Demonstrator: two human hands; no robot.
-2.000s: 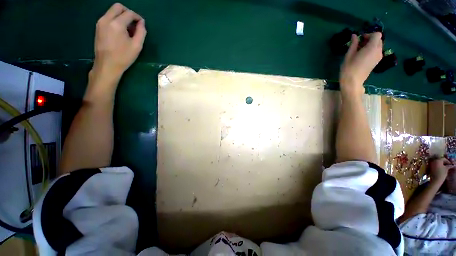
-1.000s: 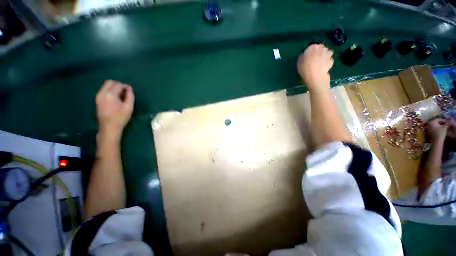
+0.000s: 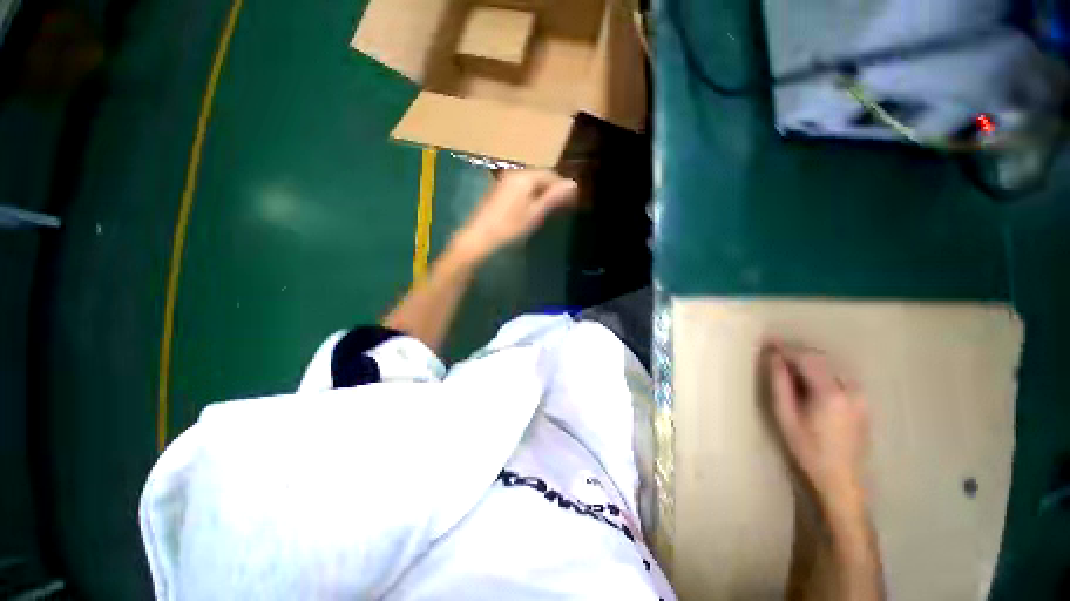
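Observation:
The large open shipping carton (image 3: 481, 123) stands on the floor beside the bench, at the top of the view. A smaller closed brown carton (image 3: 496, 35) lies inside it. My left hand (image 3: 513, 214) is in the air just below the carton's near flap, fingers bent, with nothing visible in it. My right hand (image 3: 820, 411) is over the tan cardboard mat (image 3: 927, 364), blurred, thumb and fingers apart, with nothing visible in it. The mat has a small dark spot near its right side.
The white machine (image 3: 868, 71) with a red-lit switch and yellow tube is at the top right, on the green bench surface (image 3: 751, 223). The bench edge (image 3: 663, 399) runs between my body and the mat. Yellow lines (image 3: 194, 188) mark the green floor at left.
The view has swung left and down to the floor and carton. My left hand has left the belt for the carton side. My right hand has moved from the black housings to over the mat.

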